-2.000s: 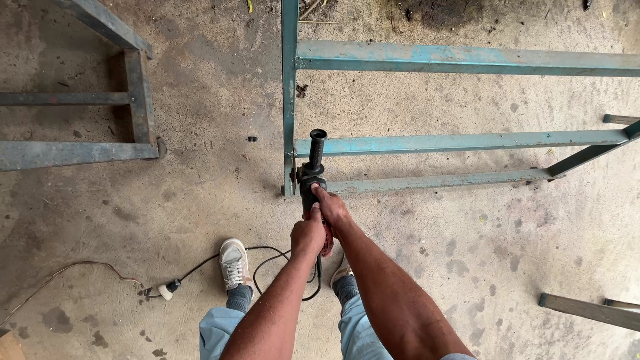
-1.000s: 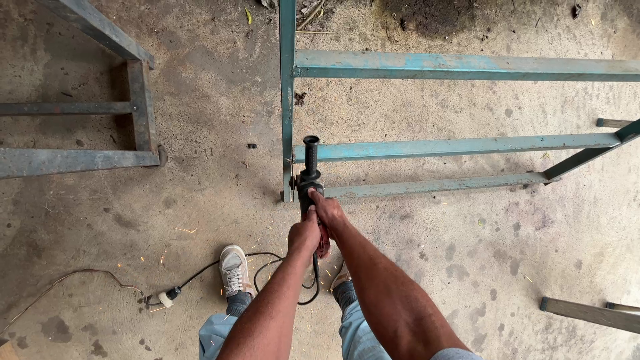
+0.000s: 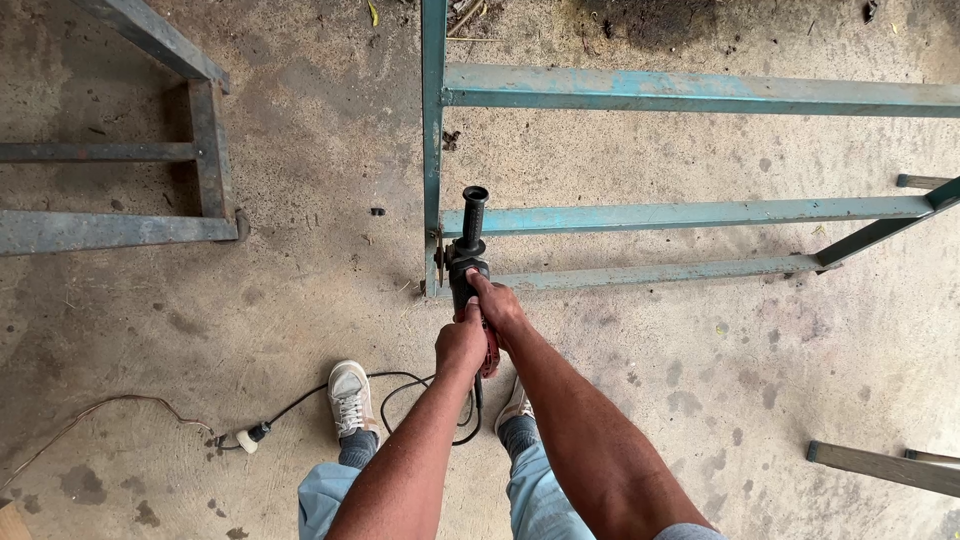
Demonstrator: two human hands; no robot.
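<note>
Both my hands grip an angle grinder [image 3: 466,289] with a black head and a red rear body. My left hand [image 3: 460,342] is wrapped around its body, lower in view, while my right hand [image 3: 496,304] holds it just above and to the right. The grinder's black side handle [image 3: 473,217] points away from me, with no hand on it. Its thin disc [image 3: 440,259] stands edge-on at the lower end of the teal metal frame's upright [image 3: 433,150]; whether it touches the metal I cannot tell. A black power cord [image 3: 409,377] trails from the grinder.
A plug and white connector [image 3: 247,441] lie on the concrete floor left of my shoes, joined to a thin wire [image 3: 127,397]. A grey metal frame [image 3: 212,150] stands at upper left. Teal crossbars [image 3: 637,90] extend right. Legs of another object [image 3: 885,465] show at lower right.
</note>
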